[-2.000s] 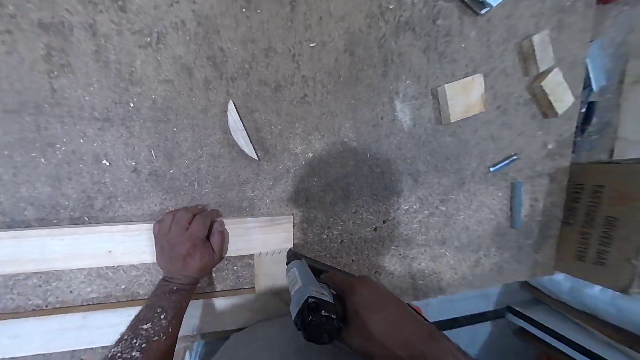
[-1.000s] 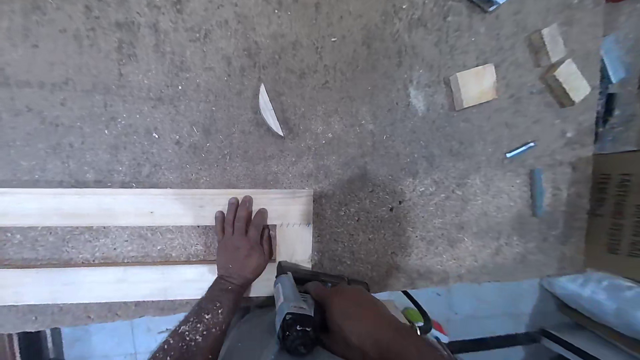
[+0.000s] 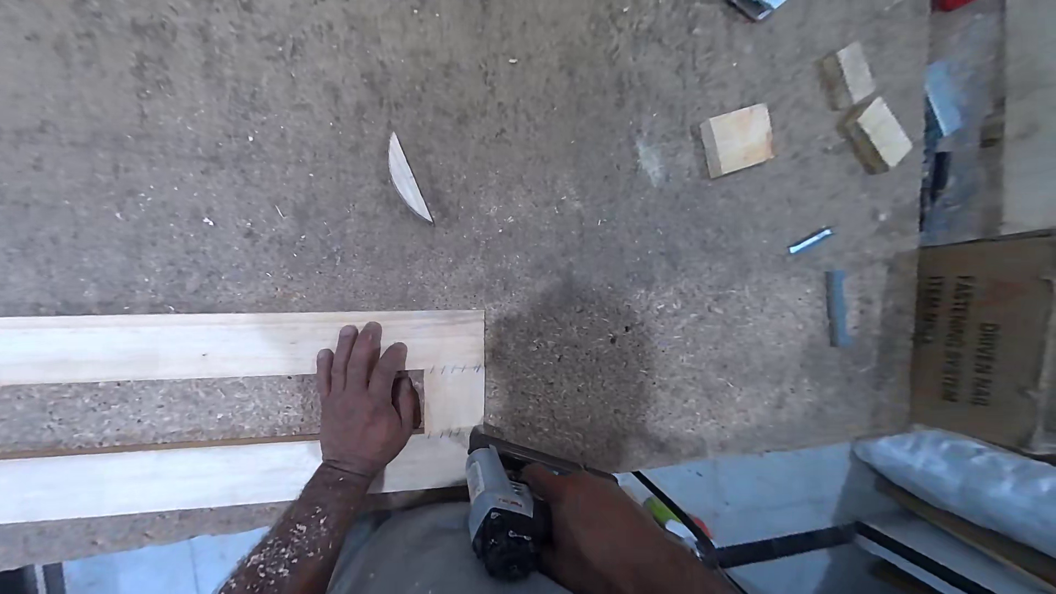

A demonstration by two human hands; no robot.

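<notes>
A pale wooden frame (image 3: pixel 206 342) of two long boards and a short end piece (image 3: pixel 454 400) lies on the particleboard bench. Rows of fasteners or small marks line both joints of the end piece. My left hand (image 3: pixel 365 404) rests on the upper board, fingers forward, its thumb at the gap beside the end piece; my palm covers part of the gap. Wood dust coats that forearm. In my right hand (image 3: pixel 577 511) is a pneumatic nailer or stapler (image 3: pixel 503 511), its nose at the frame's lower right corner, by the lower joint. The grip is partly hidden.
A curved wood offcut (image 3: pixel 408 181) lies beyond the frame. Several wood blocks (image 3: pixel 738 140) and strips of collated fasteners (image 3: pixel 837 309) are at the right. A cardboard box (image 3: pixel 978 338) and a plastic-wrapped bundle (image 3: pixel 961 487) sit past the bench's right edge (image 3: pixel 914 247).
Since two seconds ago, my left hand has shifted right along the frame, closer to the end piece, and its fingers have straightened from a curled hold. The nailer has moved from the upper joint to the lower one.
</notes>
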